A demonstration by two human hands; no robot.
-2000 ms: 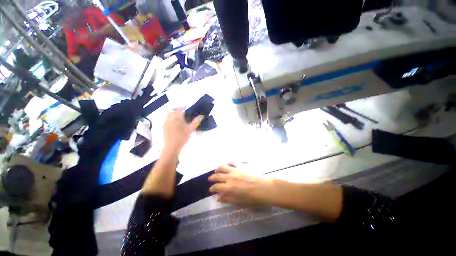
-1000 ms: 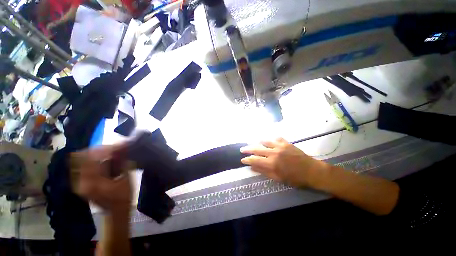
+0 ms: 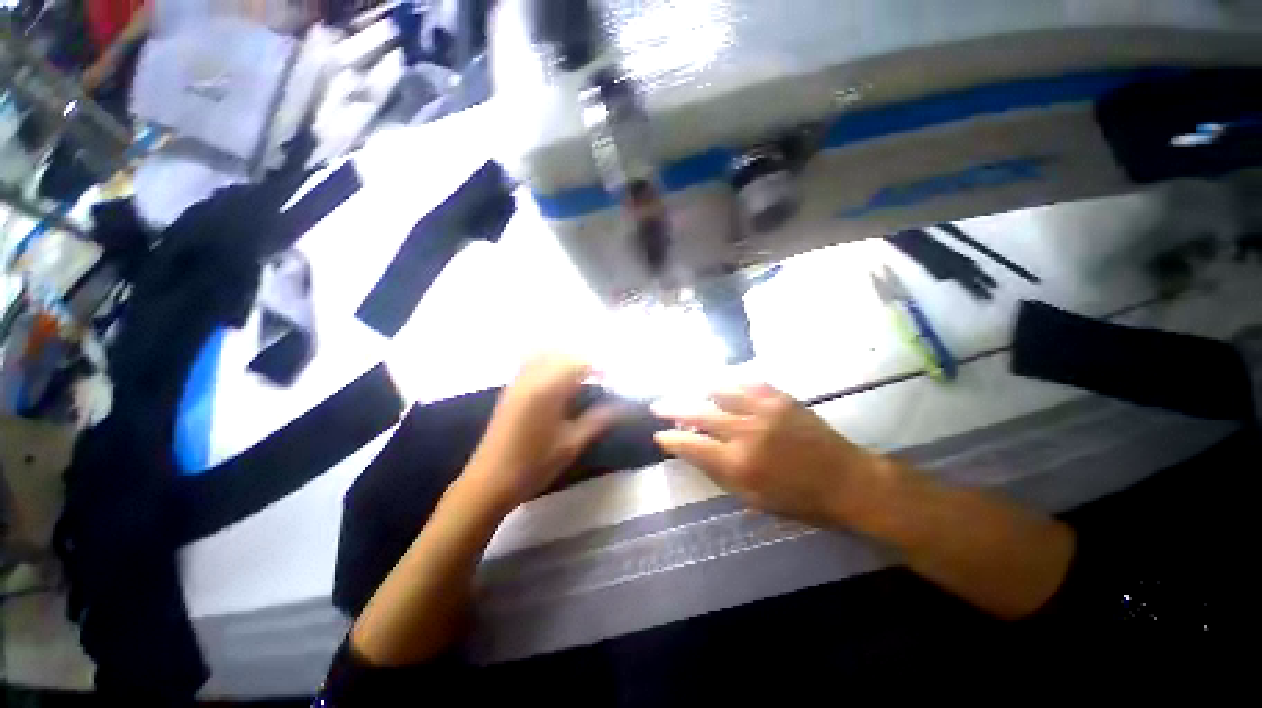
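Note:
A black fabric piece lies angled on the white table in front of the needle area. My left hand is on its upper part, thumb and fingers at the fabric. My right hand has its fingertips on the right end of the same piece, close to my left fingers. The white sewing machine head with a blue stripe stands above. The presser foot area is in glare, behind my hands and not touched by them. The frame is somewhat blurred.
A curved black strip and a pale curled piece lie left of the needle. A long black bundle runs along the left, with a black band beside it. Thread snips and another black piece lie right.
My left hand has moved right from the left table edge to beside my right hand. The folded black fabric at the left now lies flatter. The view has shifted slightly.

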